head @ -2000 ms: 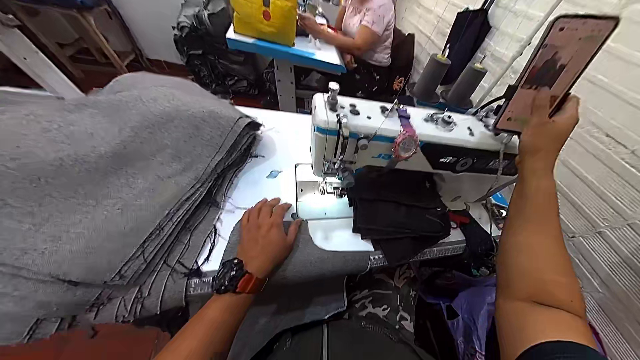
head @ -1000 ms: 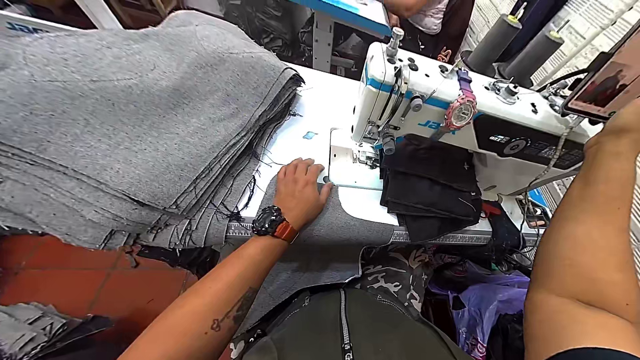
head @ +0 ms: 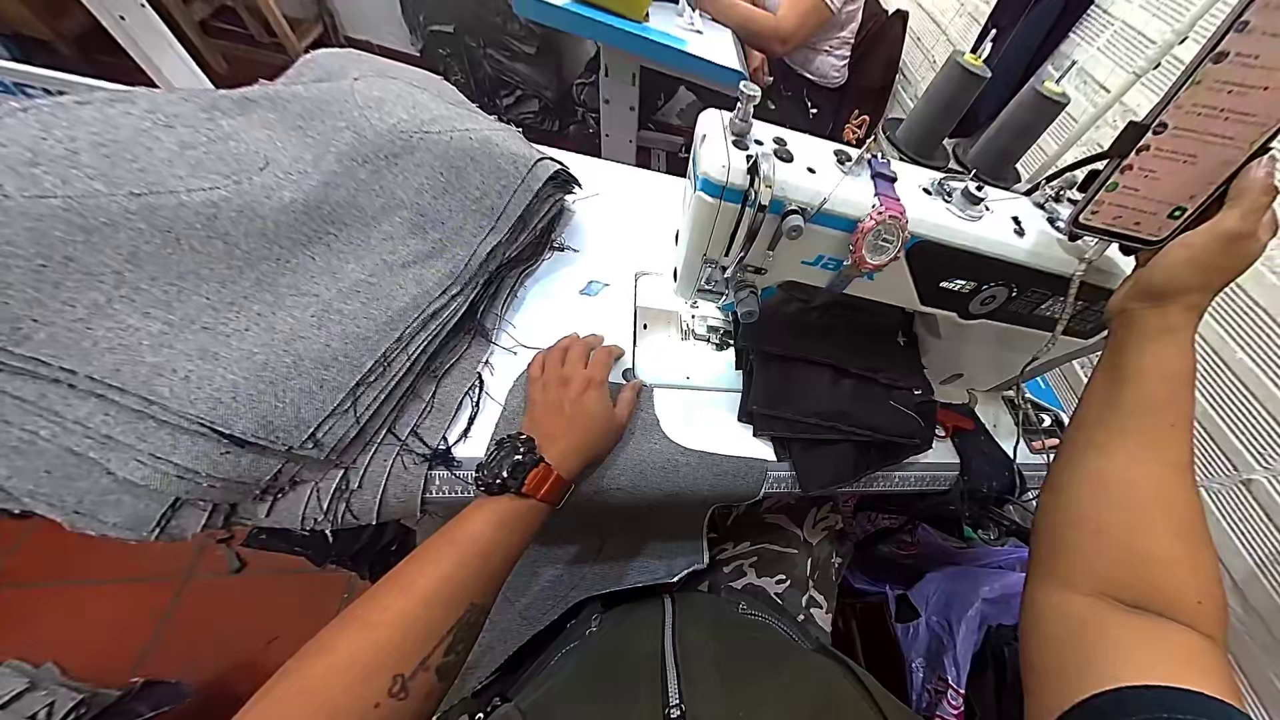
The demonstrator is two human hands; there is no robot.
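My left hand [head: 575, 405], with a watch on its wrist, lies palm down on a grey fabric piece [head: 640, 450] at the near edge of the white sewing table, left of the needle plate. Its fingers are slightly apart and grasp nothing. At the upper right, my right hand [head: 1200, 250] holds a smartphone [head: 1185, 130] whose lit screen faces me. The Jack sewing machine [head: 810, 230] stands between the hands, a pink and purple wristwatch [head: 880, 235] hanging on its arm. Folded black fabric pieces [head: 835, 380] lie beneath the arm, right of the needle.
A big stack of grey fabric pieces [head: 250, 260] with frayed edges covers the left side. Two grey thread cones [head: 935, 110] stand behind the machine. Another person [head: 790, 35] sits at a blue-edged table [head: 640, 40] beyond. A purple plastic bag [head: 965, 600] is below the table at right.
The view has shifted, with the machine now larger in the frame. The phone's screen shows a list in place of the earlier picture. My left hand stays on the grey fabric.
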